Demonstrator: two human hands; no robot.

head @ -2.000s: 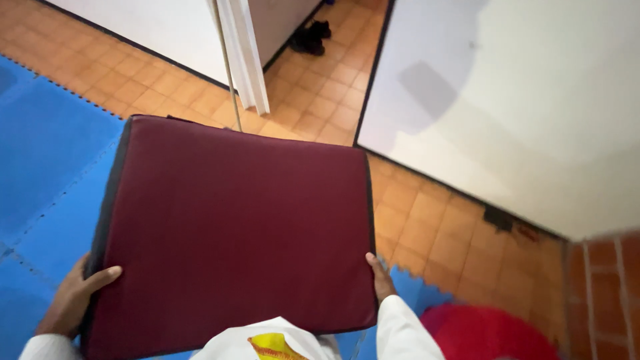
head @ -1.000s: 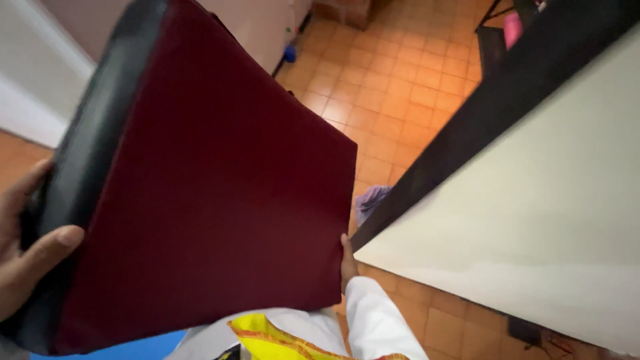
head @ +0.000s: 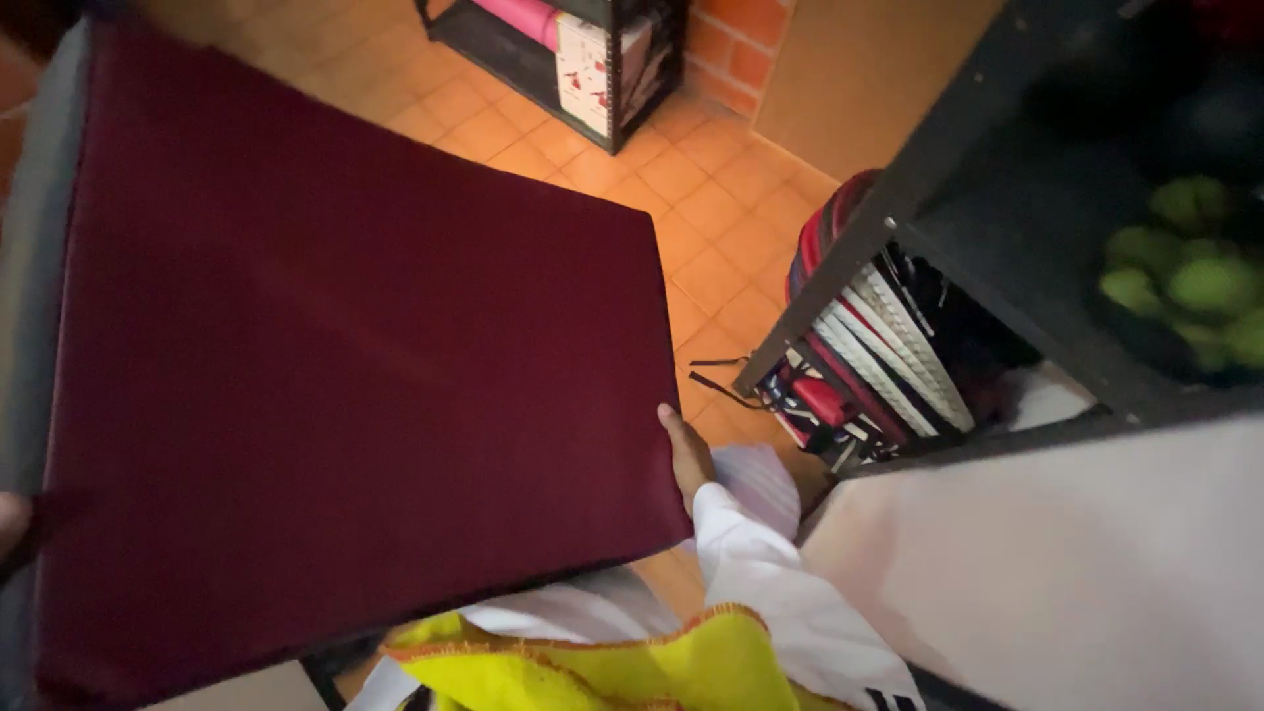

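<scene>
A large padded panel (head: 365, 346) with a dark red cover and a grey-black side fills the left half of the view. My right hand (head: 688, 456) grips its right edge near the lower corner, thumb on the red face and the other fingers hidden. At the far left edge of the frame, only a blurred bit of my left hand (head: 12, 523) shows, against the grey side of the panel. A yellow cloth (head: 602, 667) with orange stitching hangs at the front of my body, below the panel.
At right stands a dark shelf unit (head: 839, 267) with stacked books or papers and green round fruit. A black rack (head: 504, 49) holding a pink roll (head: 518, 15) stands ahead on the orange tile floor (head: 721, 227). A white wall or panel (head: 1066, 563) is at lower right.
The view has moved from the blue mats past a doorway to the shelves. The panel has stayed between my hands; my left hand has slipped mostly out of frame.
</scene>
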